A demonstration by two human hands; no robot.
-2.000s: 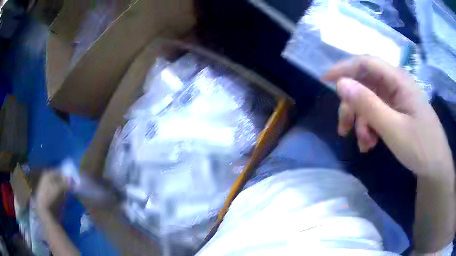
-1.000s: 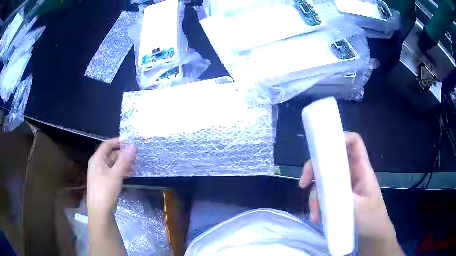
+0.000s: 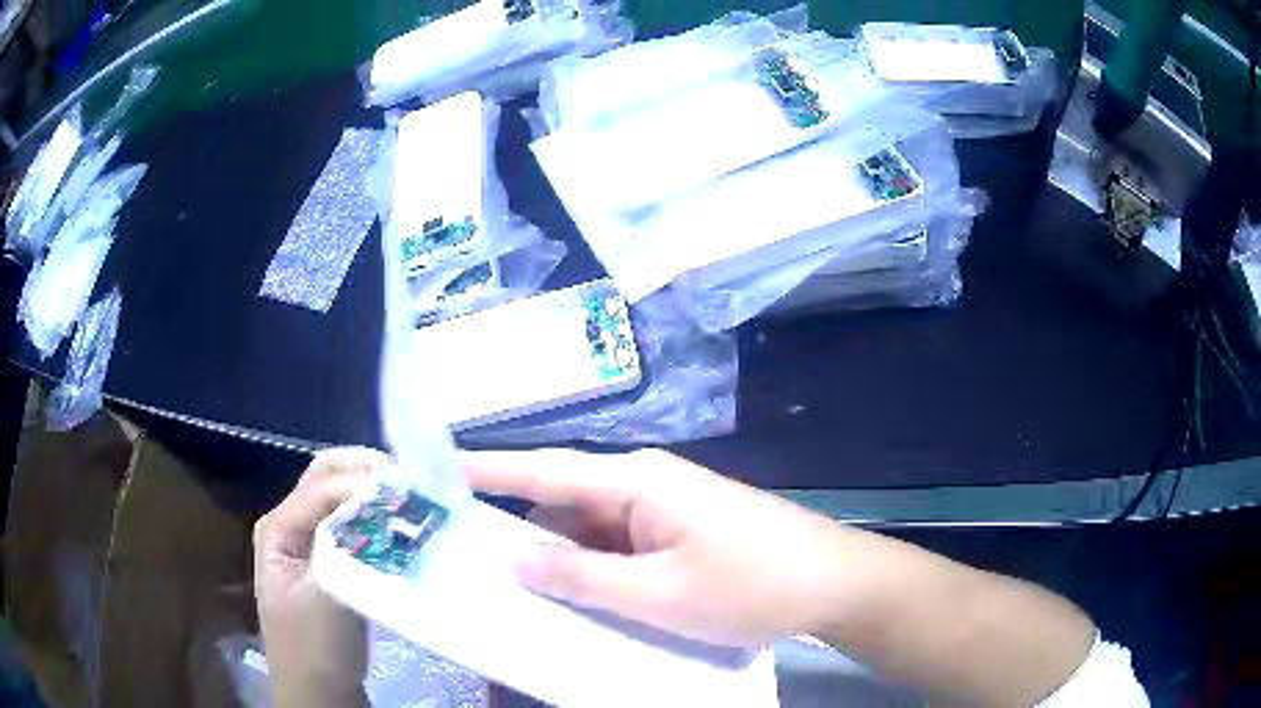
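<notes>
A white housing point(image 3: 553, 629) with a green circuit board point(image 3: 390, 528) at its left end is held in front of my body, board side up. My left hand point(image 3: 311, 553) grips the board end from the left and is partly hidden behind it. My right hand point(image 3: 678, 546) lies over the housing's upper side, fingers pointing left. A blurred strip of clear film point(image 3: 404, 374) rises from near the board. Another open housing point(image 3: 512, 362) lies on film at the worktop's front, its board at the right end.
Housings in film point(image 3: 774, 208) are stacked at the back centre. More bagged pieces point(image 3: 69, 263) lie far left. A dimpled strip point(image 3: 325, 221) lies on the dark worktop point(image 3: 885, 394). The feeder point(image 3: 1134, 194) and black cords are at right. A cardboard box point(image 3: 69, 539) is below left.
The dimpled bag is gone from the worktop's front, where an open housing now shows. My left hand has moved onto the held housing, which has swung left and now shows its board.
</notes>
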